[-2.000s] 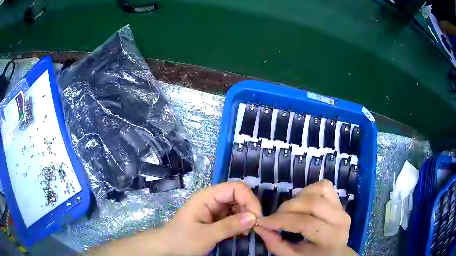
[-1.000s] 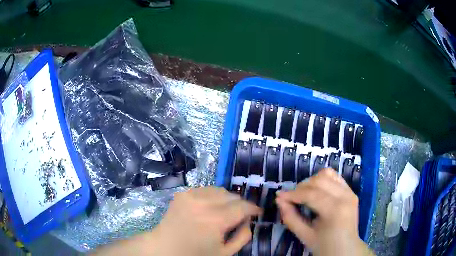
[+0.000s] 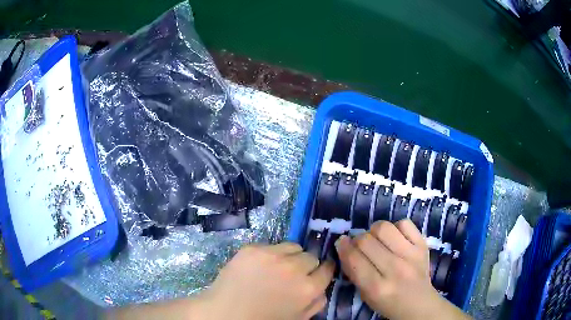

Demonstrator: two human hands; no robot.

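Observation:
The blue parts tray [image 3: 324,134] holds rows of black curved plastic parts [image 3: 362,152] on white dividers. My left hand [image 3: 275,278] is over the tray's lower left part, with its fingertips down among the parts. My right hand [image 3: 391,265] is beside it over the lower row, fingers bent, its fingertips close to those of my left hand. Both hands' fingertips are partly hidden, and I cannot tell what they hold. The small-parts tray [image 3: 103,194] at the left has a white lining scattered with dark specks.
A clear plastic bag of black parts [image 3: 169,125] lies between the trays on silvery film [image 3: 266,125]. A white tissue [image 3: 518,240] and small squeeze bottle [image 3: 499,281] lie right of the main tray. Stacked blue trays [image 3: 538,262] stand at the right edge. The green belt [image 3: 325,44] runs behind.
My hands have gone from meeting fingertip to fingertip above the tray down to the parts in its lower row. The view has shifted, so the main tray sits further right.

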